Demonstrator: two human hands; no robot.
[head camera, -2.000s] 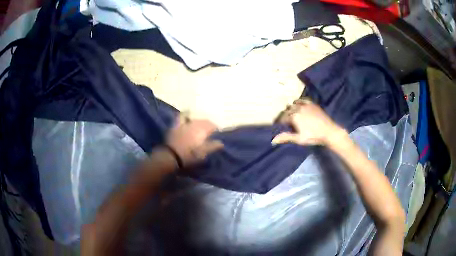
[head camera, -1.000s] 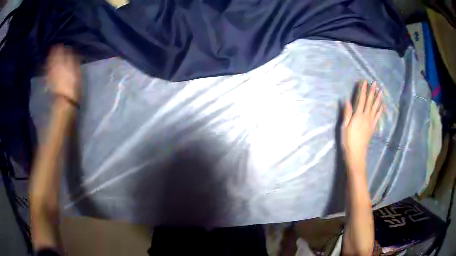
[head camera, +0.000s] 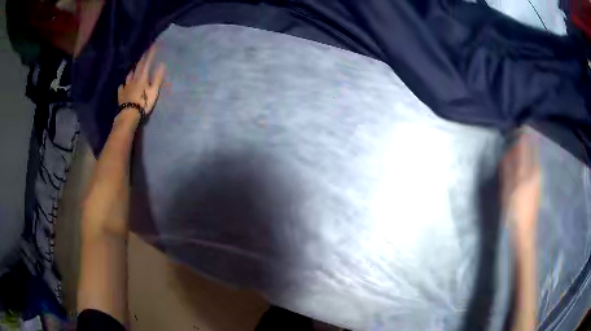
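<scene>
The silvery grey-white interlining (head camera: 311, 129) lies spread over the navy fabric (head camera: 415, 39), which is bunched in folds along the far side and shows at the left edge. My left hand (head camera: 140, 87) lies on the interlining's upper left edge with fingers apart, a dark bracelet at the wrist. My right hand (head camera: 521, 169) is blurred over the right part of the sheet, just below the navy folds; its fingers are not clear. A dark shadow covers part of the sheet.
A beige surface (head camera: 188, 294) shows below the sheet at lower left. Black and white patterned cloth (head camera: 55, 161) hangs at the left. Red and green items (head camera: 45, 29) are at upper left. A white cloth (head camera: 534, 13) lies at upper right.
The view has shifted left. The navy cloth, earlier gathered near me, was pushed to the far side, uncovering the interlining. The sheet's left part looks smoother than a second ago.
</scene>
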